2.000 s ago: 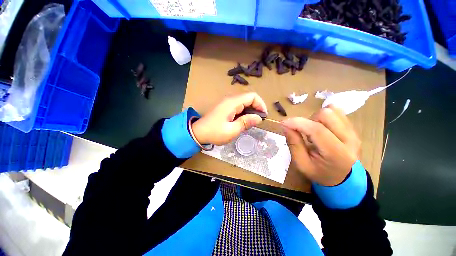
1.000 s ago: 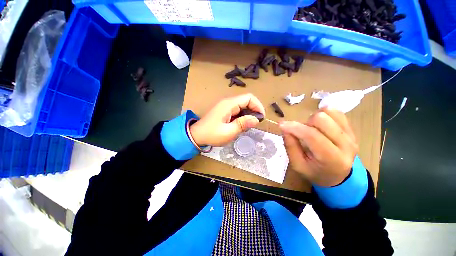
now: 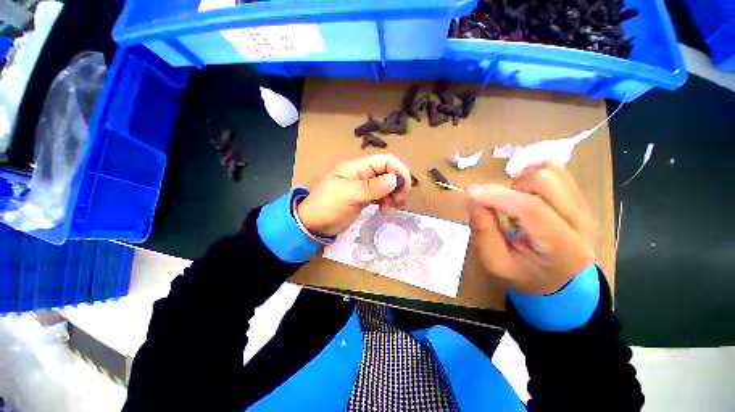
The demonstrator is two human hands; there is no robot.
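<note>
My left hand (image 3: pixel 355 195) holds a small dark moulded part (image 3: pixel 399 183) between thumb and fingers, mostly hidden by them. My right hand (image 3: pixel 532 229) pinches a thin pale applicator stick (image 3: pixel 450 187), its tip pointing left, close to a loose dark part (image 3: pixel 438 175) on the cardboard; I cannot tell if they touch. A printed paper sheet (image 3: pixel 439 261) lies below the hands with a small round pale dish (image 3: pixel 390 241) on it. A heap of dark parts (image 3: pixel 395 122) lies on the upper cardboard mat (image 3: pixel 326 121).
A white bottle with a long thin tip (image 3: pixel 541 154) and tissue scraps (image 3: pixel 465 160) lie right of centre. A smaller white teardrop piece (image 3: pixel 279 107) lies upper left. Blue bins (image 3: pixel 556 76) border the back; another (image 3: pixel 129 173) stands left with a clear bag (image 3: pixel 60 137). Dark parts (image 3: pixel 229 155) lie on the green bench.
The stick has moved away from the part in my left hand, towards the loose part. My left hand has shifted slightly left and its fingers have curled. The view has tilted slightly.
</note>
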